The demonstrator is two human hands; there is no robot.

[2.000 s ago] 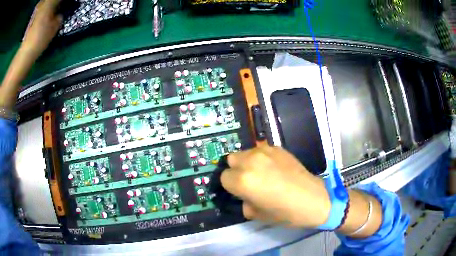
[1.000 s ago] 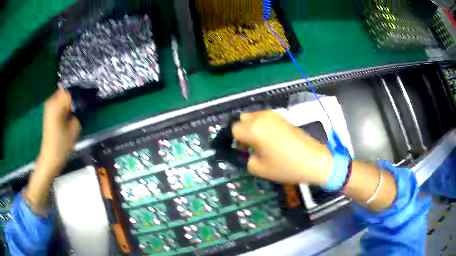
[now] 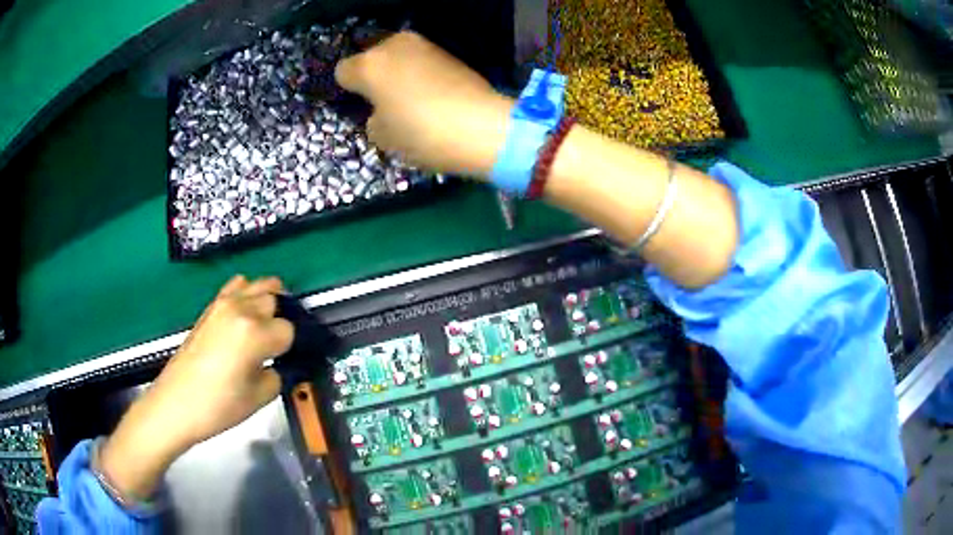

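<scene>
My right hand (image 3: pixel 423 105) is over the black bin of silver capacitors (image 3: pixel 246 157); its black-covered fingertips reach into the heap, and what they hold cannot be told. My left hand (image 3: pixel 225 361) is at the upper left corner of the black pallet (image 3: pixel 444 381). Its fingers are bent and the black finger covers hide anything between them. The pallet holds rows of green circuit boards (image 3: pixel 496 336) with small white and red-marked parts. My right forearm and sleeve cover the pallet's upper right part.
A second black bin of yellow components (image 3: pixel 637 89) stands right of the silver ones. Clear trays of yellow-green parts (image 3: pixel 888 73) lie far right. Conveyor rails (image 3: pixel 867 172) run along the green bench. Another pallet with boards (image 3: pixel 23 470) shows at the lower left.
My right hand has moved from over the pallet up to the silver capacitor bin. My left hand has moved from that bin down to the pallet's corner. The camera view has shifted left.
</scene>
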